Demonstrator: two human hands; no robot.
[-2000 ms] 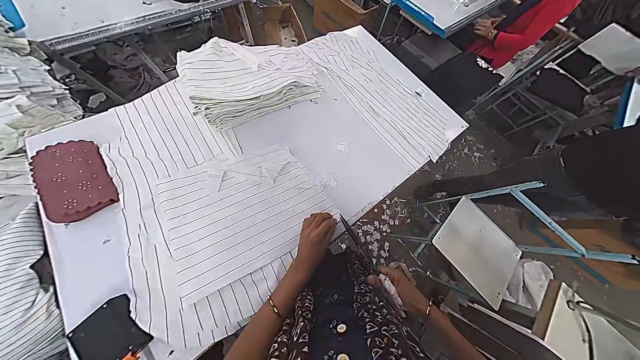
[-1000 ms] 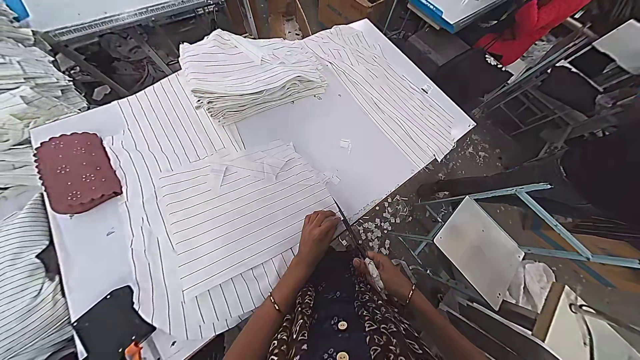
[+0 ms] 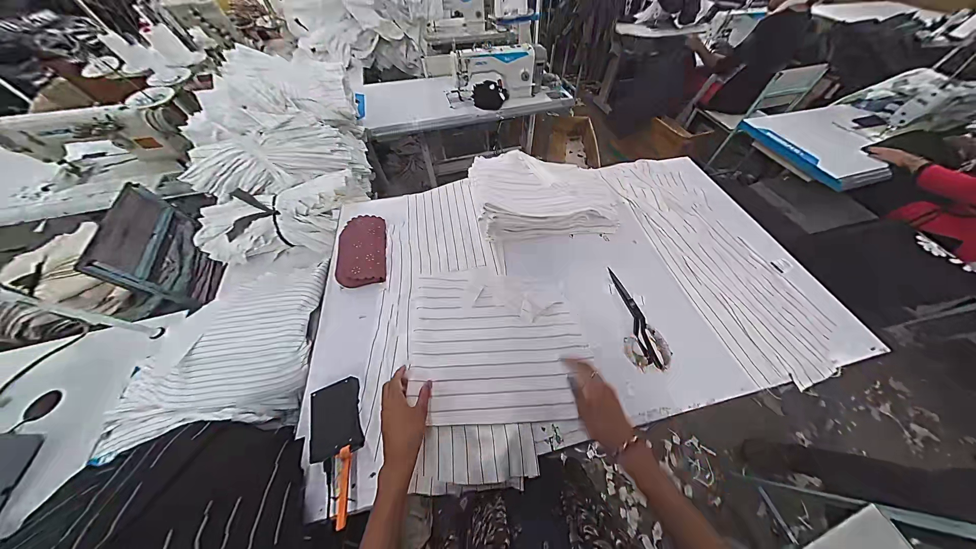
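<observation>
A stack of striped white fabric panels (image 3: 496, 358) lies flat on the white tabletop (image 3: 694, 404), its stripes running across. My left hand (image 3: 406, 412) rests at the stack's left edge, with thumb and fingers apart. At the right edge is my right hand (image 3: 598, 408), blurred; whether it pinches the cloth cannot be told. Black-bladed scissors (image 3: 640, 324) lie on the table beyond my right hand, their handles towards me. Small fabric scraps (image 3: 526, 296) sit on top of the stack. Under it, more striped fabric (image 3: 476, 457) hangs out at the near edge.
A folded striped fabric pile (image 3: 541, 198) stands at the back, long striped pieces (image 3: 724, 267) at the right. A maroon scalloped case (image 3: 361, 252), a black item (image 3: 335, 415) and an orange-handled tool (image 3: 343, 488) lie left. Beyond stands a sewing machine (image 3: 499, 72); a person's hand (image 3: 898, 158) is far right.
The scissors, earlier in my right hand at the table edge, now lie on the table. My right hand has let go of them and is at the stack's right edge. The view has swung up and left.
</observation>
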